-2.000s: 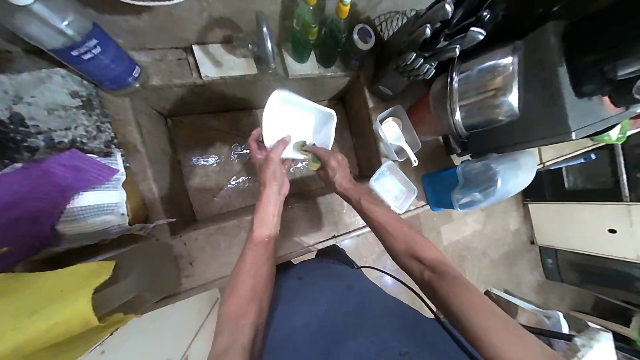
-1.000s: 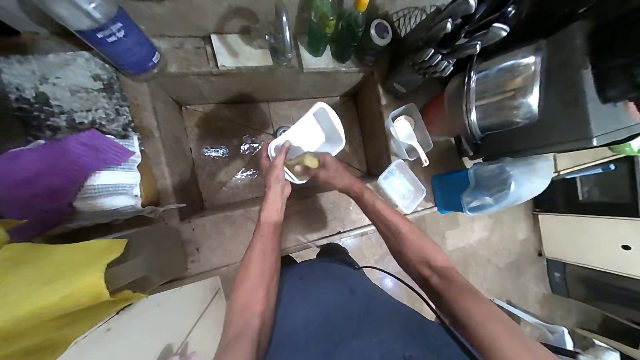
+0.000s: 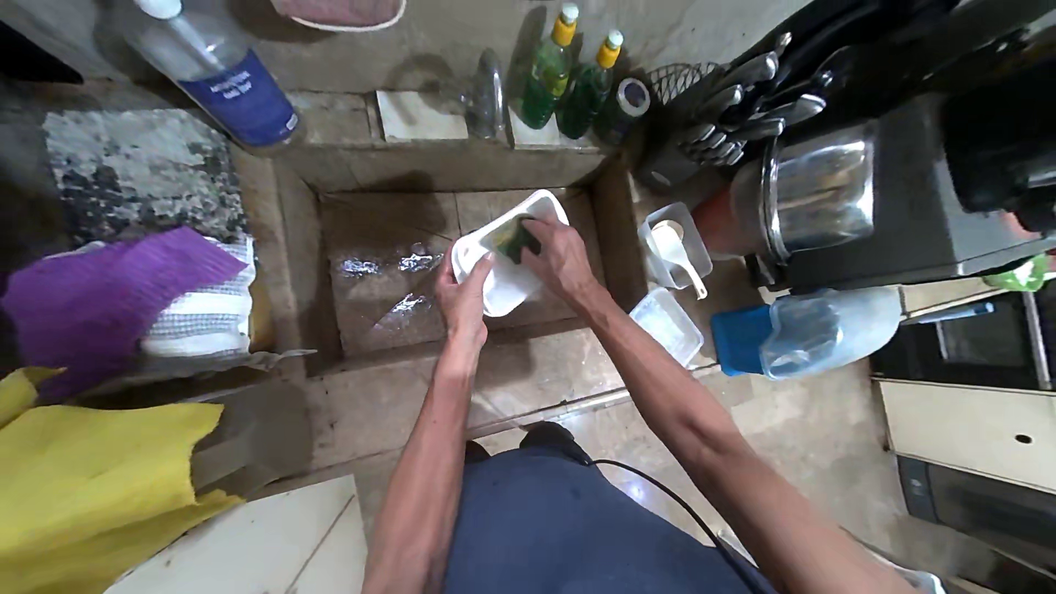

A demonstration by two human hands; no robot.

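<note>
Over a tiled sink basin [image 3: 388, 289], my left hand [image 3: 464, 301] grips the near left rim of a white plastic container [image 3: 507, 285], its thumb over the edge. The container is tilted, with its opening facing up toward me. My right hand [image 3: 559, 252] reaches into it and holds a green and yellowish sponge [image 3: 513, 239] against the inside. The fingertips and part of the sponge overlap, so its full shape is hidden. Wet, shiny patches show on the basin floor left of the container.
Right of the basin are a clear tub [image 3: 700, 239] with a white scoop [image 3: 678, 257], another clear container [image 3: 670, 323], a metal pot [image 3: 825, 194] and a knife block [image 3: 670, 157]. Green bottles [image 3: 544, 78] and a faucet [image 3: 488, 95] line the back ledge. Purple cloth [image 3: 115, 305] lies left.
My right hand and the sponge have moved from the container's near rim to inside it. My left hand still holds the container, which is now turned differently.
</note>
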